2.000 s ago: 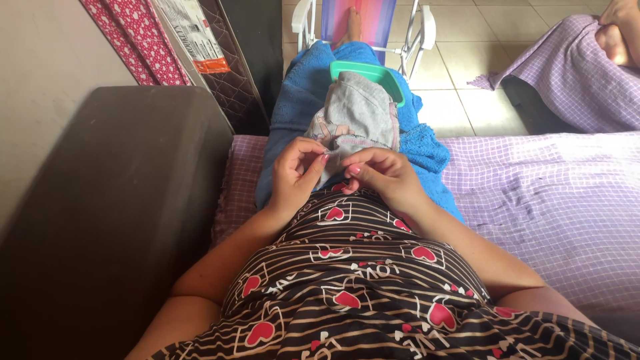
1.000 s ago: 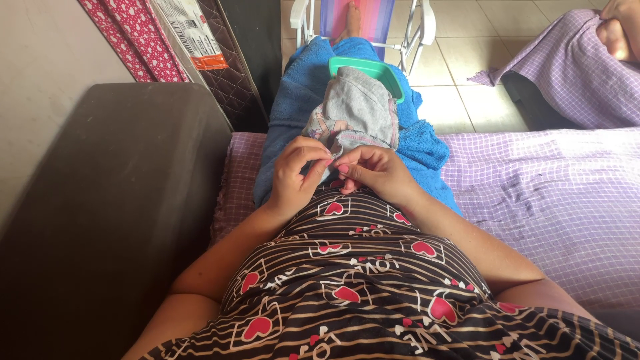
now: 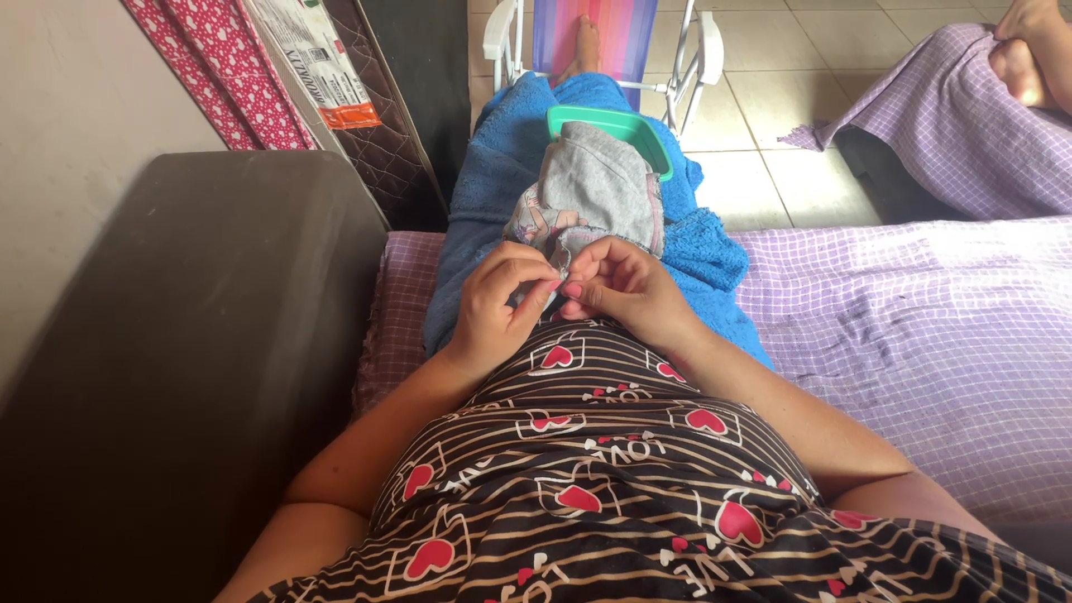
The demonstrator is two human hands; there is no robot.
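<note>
A grey fabric garment with a printed patch (image 3: 599, 180) lies bunched over my lap, its stitched edge running down between my hands. My left hand (image 3: 507, 297) pinches that edge between thumb and forefinger. Close beside it on the right, my right hand (image 3: 615, 289) has its fingers curled, thumb and fingertips at the same edge of cloth. Whether a needle or thread is between the fingertips is too small to tell. Under the garment a blue towel (image 3: 477, 193) covers my legs. A green plastic tray (image 3: 615, 121) rests on the towel behind the garment, partly hidden by it.
The dark armrest (image 3: 209, 335) of a sofa stands at left, and a purple checked cover (image 3: 904, 335) lies over the seat. Ahead is a folding chair (image 3: 710, 50) with a bare foot on it. Another person's feet (image 3: 1022, 71) rest at the upper right on purple cloth.
My hands have shifted slightly at the garment's edge; the fingers of my right hand are more spread than a second ago. The garment and tray stay in place.
</note>
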